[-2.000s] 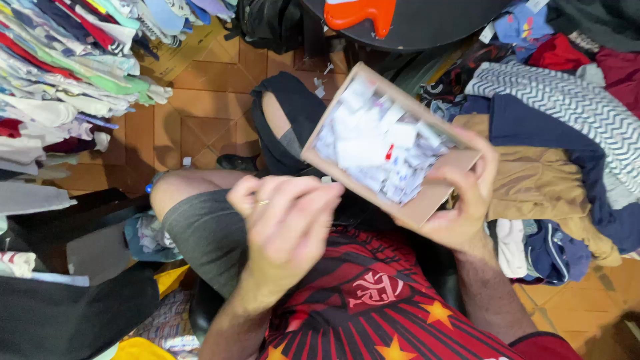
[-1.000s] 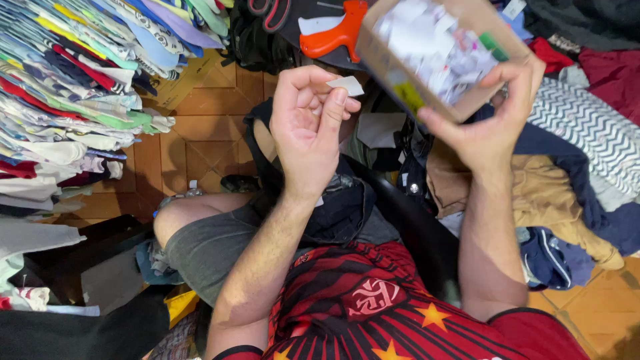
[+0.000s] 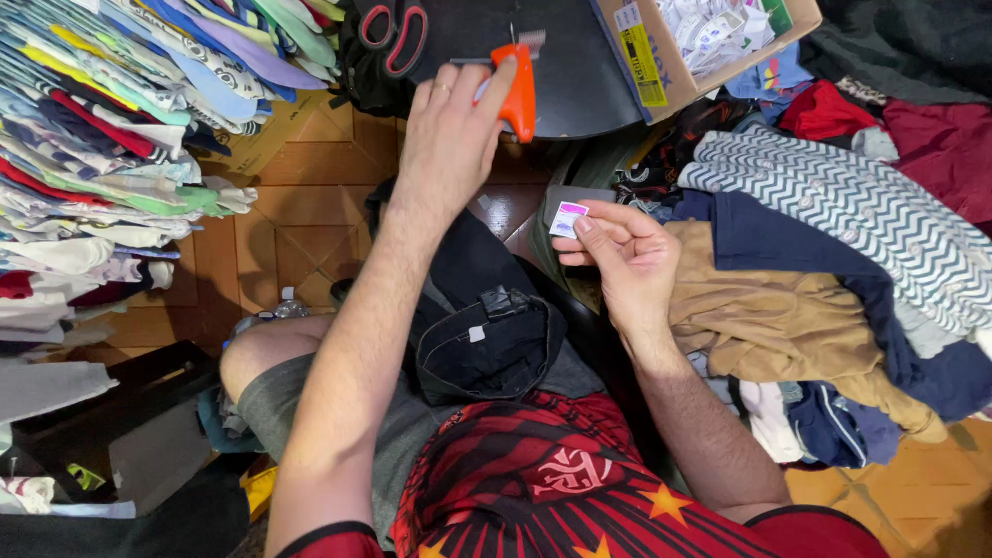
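My left hand [image 3: 453, 128] reaches over the dark round table top [image 3: 585, 85], its fingers against an orange tagging gun [image 3: 521, 97] with a needle tip; whether they grip it I cannot tell. Between the thumb and fingers of my right hand [image 3: 632, 260] is a small white tag [image 3: 569, 219] with pink and purple print. Across my lap lies a dark garment [image 3: 488, 349], its waistband opening towards me and a small white label inside. A cardboard box [image 3: 674, 85] full of loose paper tags sits on the table's right edge.
Scissors [image 3: 393, 39] with red and black handles lie at the table's left edge. A dense row of clothes [image 3: 101, 139] fills the left side. Heaped clothes, among them a zigzag-patterned garment [image 3: 845, 225] and a brown one [image 3: 775, 302], cover the right. A tiled floor [image 3: 298, 201] shows between.
The cardboard box, held in my right hand before, now rests on the table. A tag is now in my right hand; a second ago my left held a small tag. My left hand has moved up to the tagging gun.
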